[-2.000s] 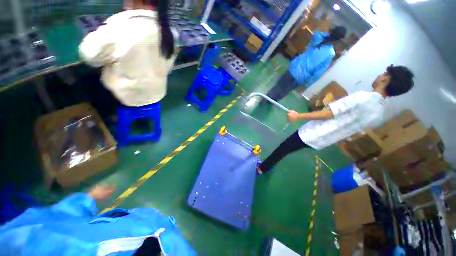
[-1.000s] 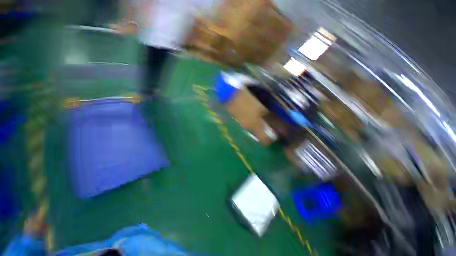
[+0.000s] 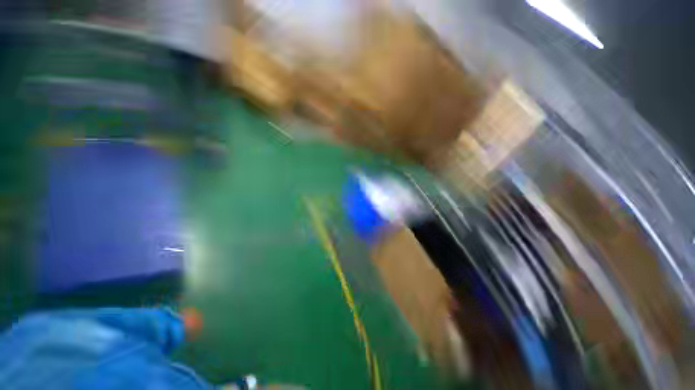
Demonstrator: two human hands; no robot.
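Observation:
The picture is badly blurred. My left hand (image 3: 192,323) shows small at the end of a light-blue sleeve, lower left; its fingers and anything in it cannot be made out. A strip of skin at the bottom edge, beside a small shiny thing, may be my right hand (image 3: 278,387); it is cut off. The platform trolley (image 3: 114,217) stands on the green floor, its flat blue deck beyond my left sleeve. Neither hand visibly holds the trolley.
A person in a pale top (image 3: 183,27) is cut off behind the trolley. Brown cartons (image 3: 415,84) are piled at the upper middle. A blue bin (image 3: 362,206) stands beside another carton (image 3: 411,286). A yellow line (image 3: 344,286) crosses the floor. Blurred racks and goods fill the right.
The view has swung right and blurred. The trolley and the person now lie farther left. The seated person and blue stools have left the picture, and my left hand appears farther right than one second ago.

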